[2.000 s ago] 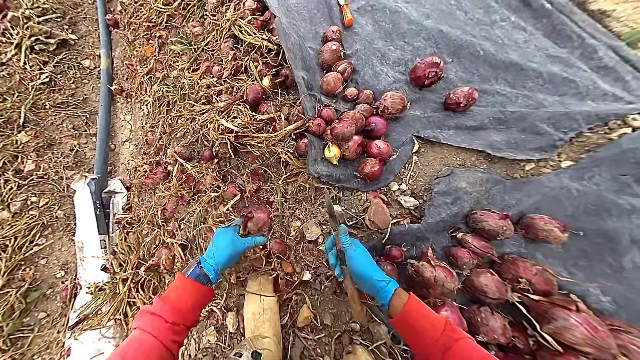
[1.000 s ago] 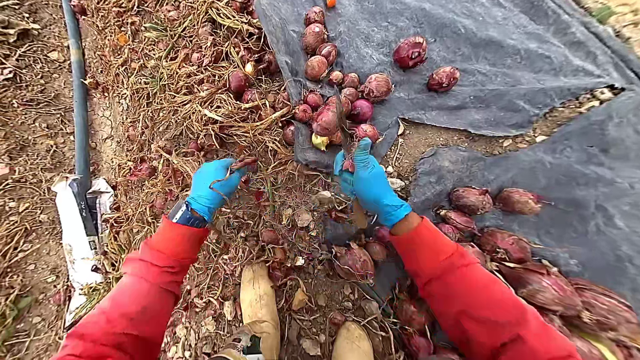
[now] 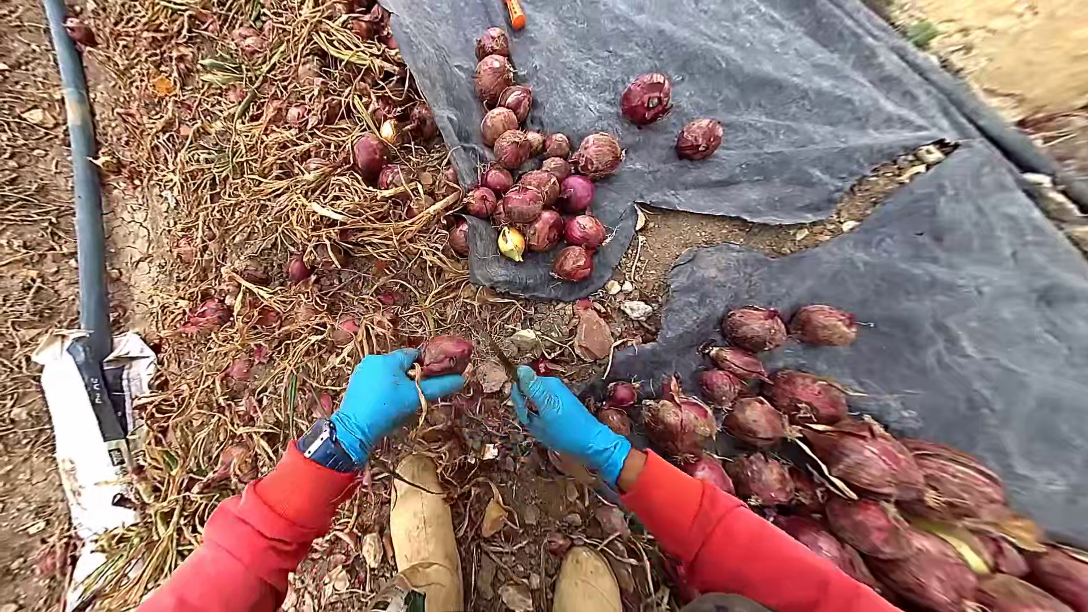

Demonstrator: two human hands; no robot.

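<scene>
My left hand (image 3: 387, 399), in a blue glove, holds a red onion (image 3: 444, 355) between its thumb and fingers, low over the dry stalks. To its right, my gloved right hand (image 3: 565, 416) grips a knife, whose narrow dark blade (image 3: 500, 353) points up and left toward the onion without touching it. Above the hands, a cluster of red onions (image 3: 523, 202) and one yellowish onion (image 3: 511, 243) lie on a dark fabric sheet (image 3: 731, 59). At the lower right, a larger heap of red onions (image 3: 867, 459) rests partly on another piece of dark fabric (image 3: 960, 280).
Dry onion stalks (image 3: 331, 204) cover the soil at left, beside a grey hose (image 3: 83, 195) and a white sack (image 3: 81, 484). An orange-handled tool (image 3: 515, 14) lies at the top. My boots (image 3: 422, 531) stand below the hands; stones (image 3: 592, 334) lie ahead.
My right hand with the knife has come back from beside the onion cluster toward my body. My left hand, which held a thin stalk-like piece a second ago, now holds an onion.
</scene>
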